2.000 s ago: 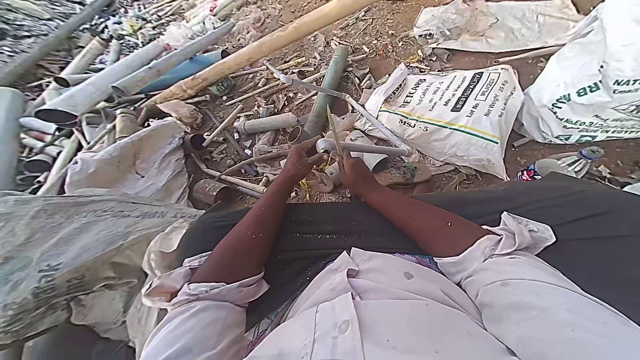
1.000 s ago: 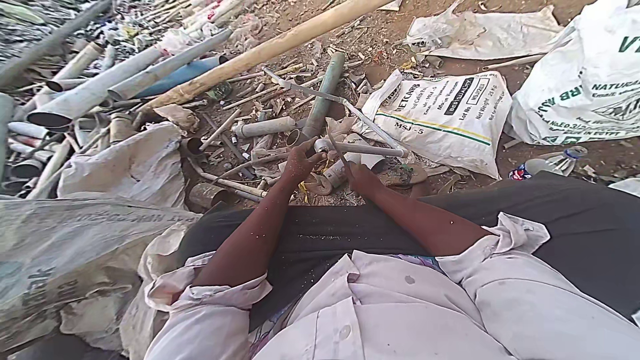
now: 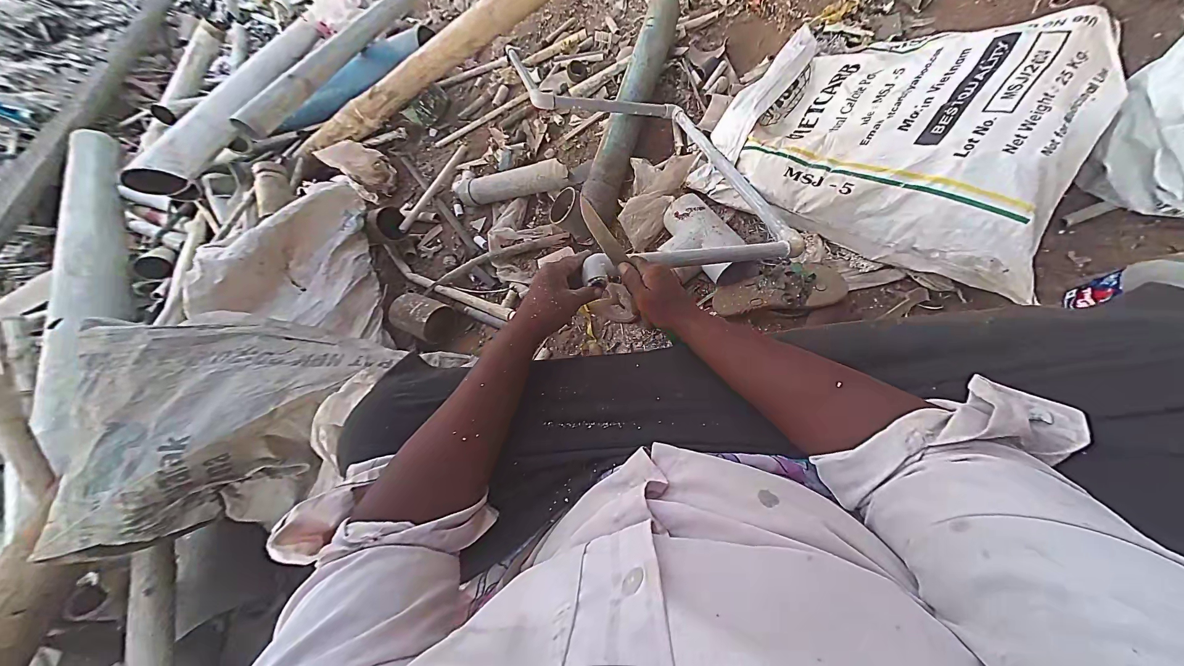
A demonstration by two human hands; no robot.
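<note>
My left hand (image 3: 557, 294) grips the near end of a thin white plastic pipe, at its rounded fitting (image 3: 598, 267). Close beside it, my right hand (image 3: 659, 292) is closed on a flat, pointed blade (image 3: 603, 228), likely a knife, which slants up and to the left against the fitting. From there the thin bent pipe (image 3: 726, 253) runs right to an elbow, then back up and left through more elbows. My fingers hide the blade's handle and part of the fitting.
A green-grey pipe (image 3: 632, 111) lies beyond my hands, beside short pipe pieces (image 3: 514, 182). Larger pipes (image 3: 222, 106) and a wooden pole (image 3: 416, 74) are at the left. A printed white sack (image 3: 911, 153) lies at the right, crumpled sacking (image 3: 185, 416) at the left. A sandal (image 3: 782, 289) is near my right hand.
The blade's tip leans further left than two seconds ago, and the thin pipe's angle has shifted slightly. Both hands keep their holds.
</note>
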